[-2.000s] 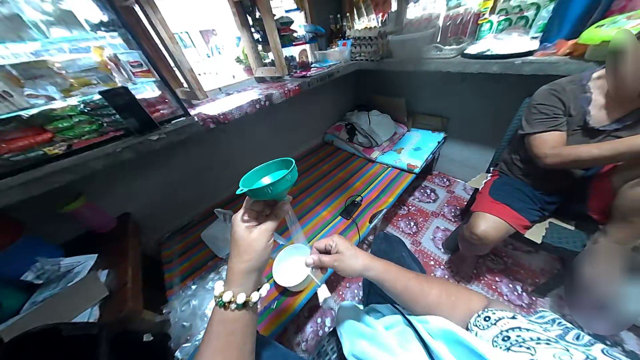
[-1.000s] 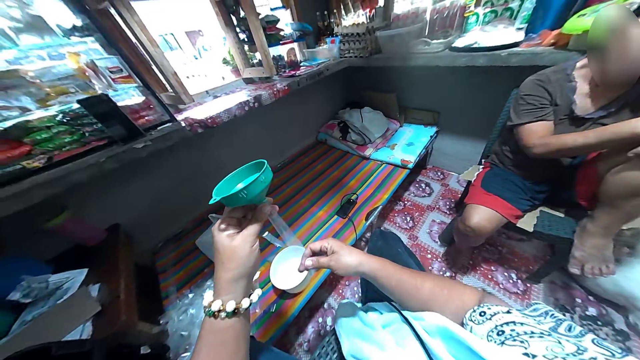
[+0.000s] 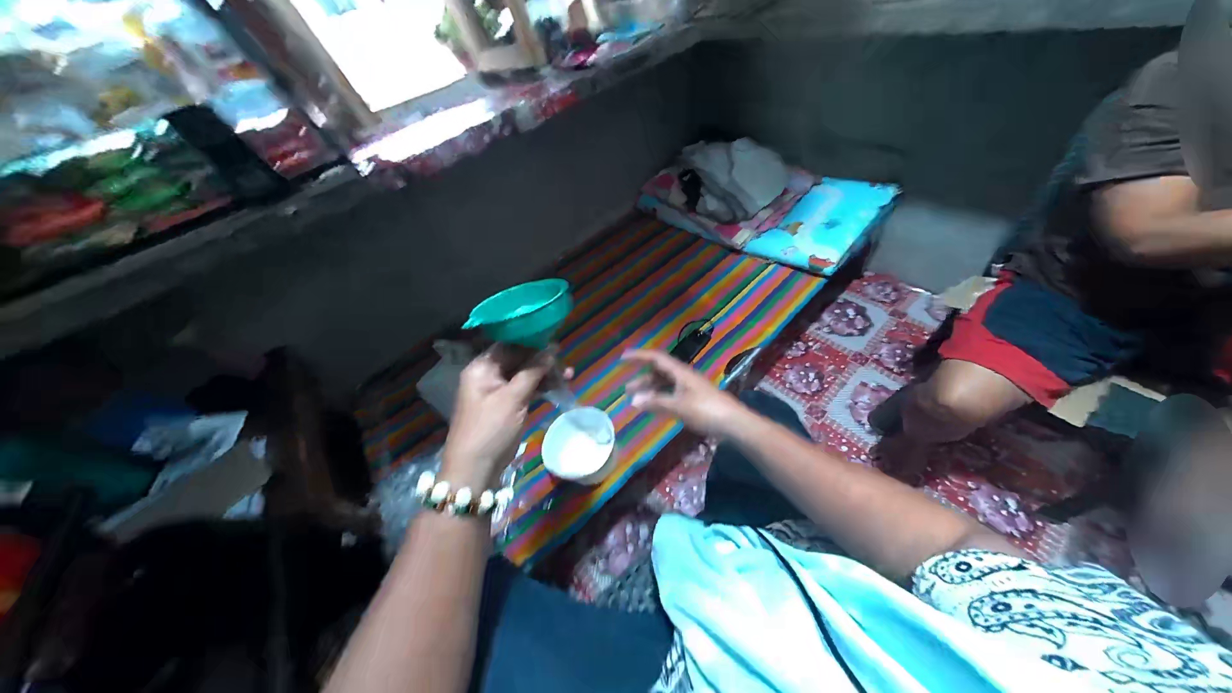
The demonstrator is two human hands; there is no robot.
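My left hand (image 3: 496, 399), with a beaded bracelet at the wrist, grips a green plastic funnel (image 3: 525, 313) by its lower part. Clear plastic (image 3: 560, 393) hangs beneath the funnel beside my fingers. A white cup-like container (image 3: 577, 445) with white contents stands just below and to the right of that hand, over the striped mat. My right hand (image 3: 679, 390) is to the right of the container and above it in the view, fingers spread, holding nothing that I can see. Blur hides the fine detail of both hands.
A striped mat (image 3: 654, 279) covers a low platform, with a dark corded object (image 3: 691, 339) and folded bedding (image 3: 818, 223) on it. Crumpled clear plastic (image 3: 409, 496) lies near my left wrist. A person (image 3: 1107, 212) sits at the right. A ledge (image 3: 433, 144) runs along the wall.
My right hand has let go of the white container's rim and moved away from it, fingers now spread. My left hand still holds the funnel. The view has tilted down and shifted.
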